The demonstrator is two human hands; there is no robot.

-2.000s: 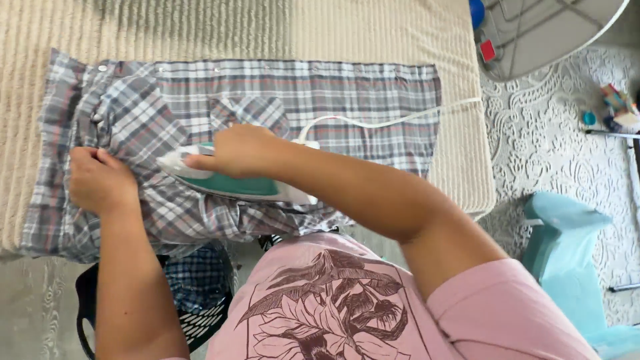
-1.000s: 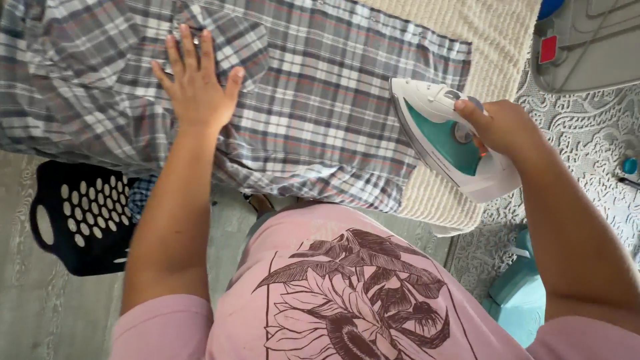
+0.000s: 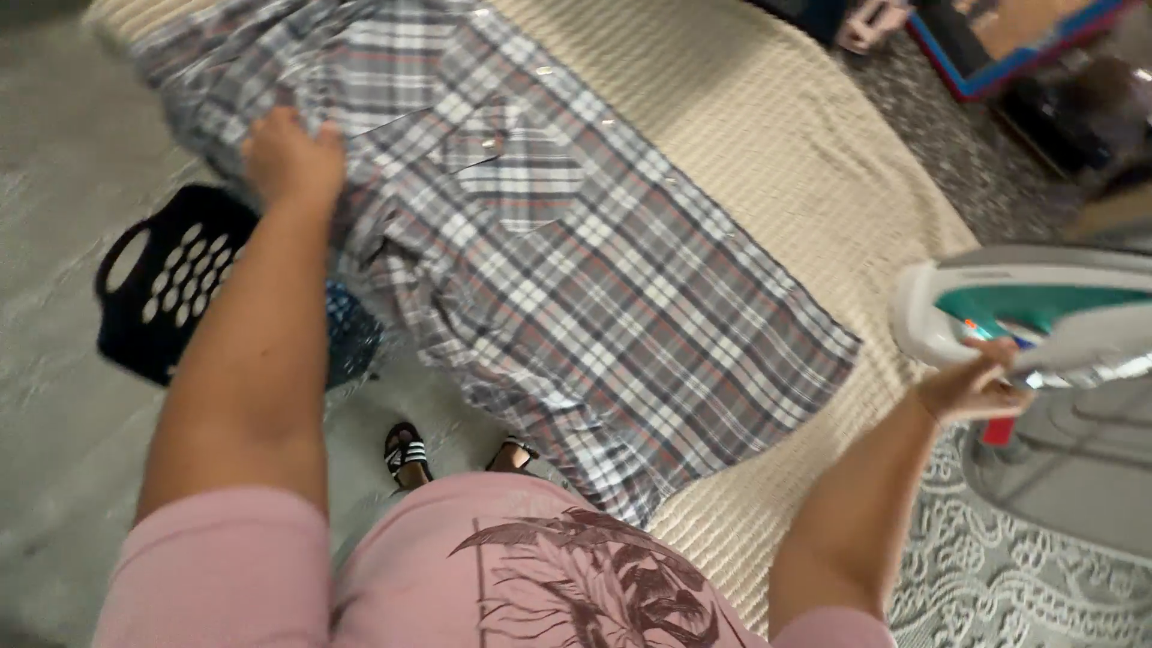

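Note:
A grey, white and red plaid button shirt (image 3: 630,270) lies across a ribbed cream cloth (image 3: 774,135), its row of buttons along the upper edge. My left hand (image 3: 295,157) is at the bunched cloth of the shirt toward the upper left, fingers bent on the fabric; whether it pinches the cloth is not clear. At the right, past the shirt's hem, my right hand (image 3: 976,382) grips a white and teal steam iron (image 3: 1035,306), which is off the shirt. The iron's handle hides part of the fingers.
Below the cloth's left side, a black plastic basket with oval holes (image 3: 193,270) stands on the floor, dark blue checked fabric (image 3: 351,333) in it. A grey ironing board (image 3: 1071,468) is at the right. A blue-and-red-edged object (image 3: 967,76) lies on a speckled surface at the top right.
The iron was on the shirt two seconds ago and is now beyond its hem, in my right hand. My left hand has gone from lying spread near the pocket to the bunched fabric. The view has turned.

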